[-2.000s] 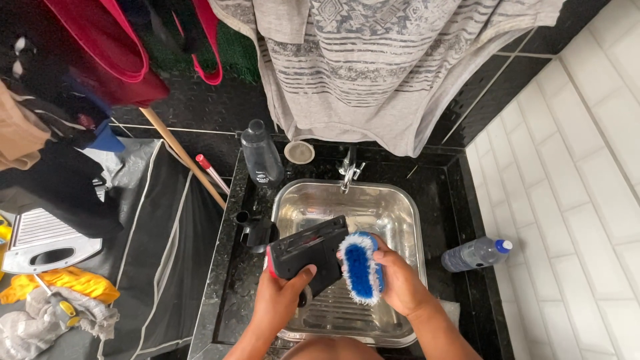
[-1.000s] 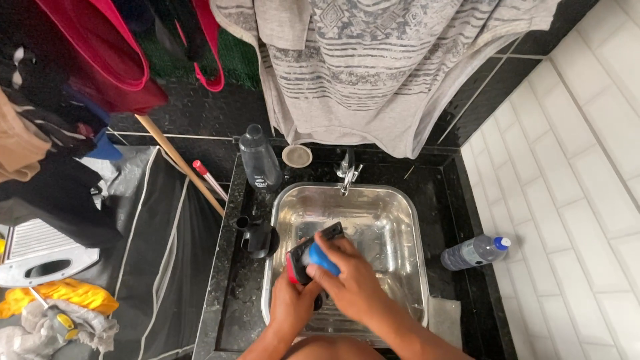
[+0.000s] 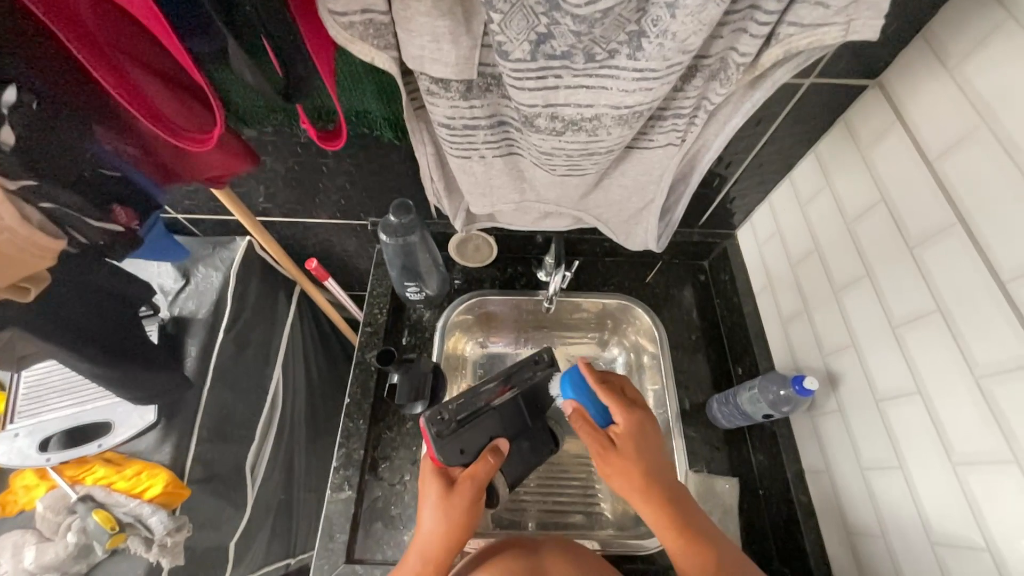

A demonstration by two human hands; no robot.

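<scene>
Over the stainless steel sink (image 3: 592, 496), my left hand (image 3: 464, 488) grips a black plastic part with a red end (image 3: 500, 416), perhaps a vacuum cleaner head, tilted with its slotted face up. My right hand (image 3: 628, 432) holds a blue-backed scrub brush (image 3: 586, 395) with white bristles, which point at the right end of the black part. Whether the bristles touch it I cannot tell. Behind both hands stands the chrome faucet (image 3: 554, 276); no water stream shows. Another black plastic piece (image 3: 414, 384) lies on the counter at the sink's left rim.
A dark bottle (image 3: 412, 256) and a round drain strainer (image 3: 473, 249) are behind the sink on the black granite counter (image 3: 372, 488). A clear bottle with a blue cap (image 3: 756, 398) lies to the right. A striped shirt (image 3: 552, 120) hangs low over the faucet. Wooden pole (image 3: 284, 260) at left.
Two seconds ago the brush showed its blue and white bristles; now its blue back shows. One second ago my hands were close together over the black part; now my right hand is at its right end.
</scene>
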